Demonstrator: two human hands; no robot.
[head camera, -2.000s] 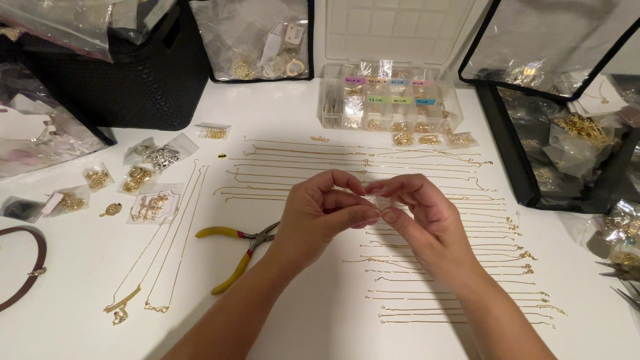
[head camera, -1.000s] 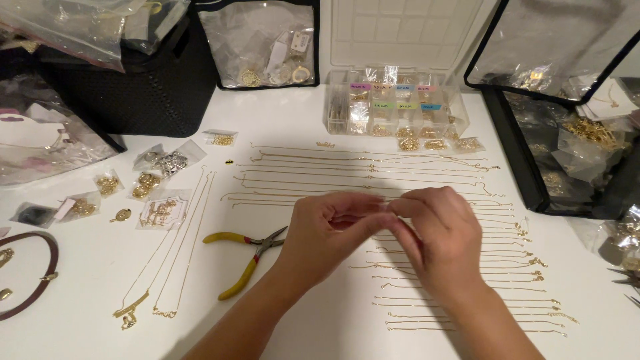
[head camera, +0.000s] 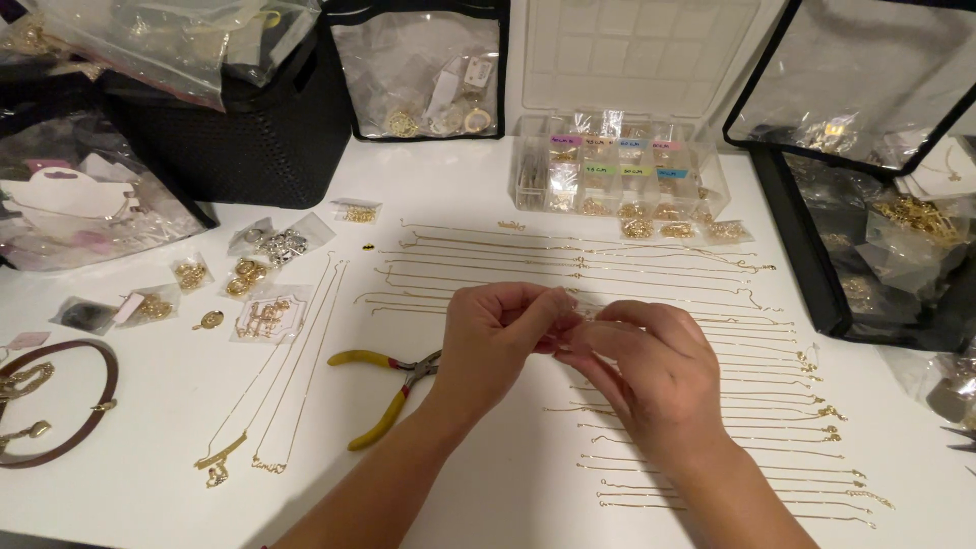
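My left hand (head camera: 499, 343) and my right hand (head camera: 656, 366) meet above the middle of the table. The left thumb and fingers pinch something small and clear, perhaps a bit of plastic, too small to name. The right fingertips touch or nearly touch it; whether they hold anything is hidden. Rows of thin gold-coloured chains (head camera: 488, 274) lie beneath and beyond the hands. Pliers with yellow handles (head camera: 389, 419) lie open beside the left wrist, their tips hidden by it. Farther left are necklaces with pendants (head camera: 221, 454), a round gold-coloured pendant (head camera: 208, 319) and a bag of small charms (head camera: 271, 314).
A compartment box (head camera: 621, 171) with its lid up stands at the back, small bags of findings (head camera: 637, 223) before it. A black basket (head camera: 229, 145) is back left, a clear pouch (head camera: 419, 76) beside it, a black-edged case (head camera: 808, 252) at right. A brown cord ring (head camera: 114, 374) lies left.
The hands stay close together over the chains. The right hand has turned, its fingers now more spread than one second ago. The pliers and chains lie as before.
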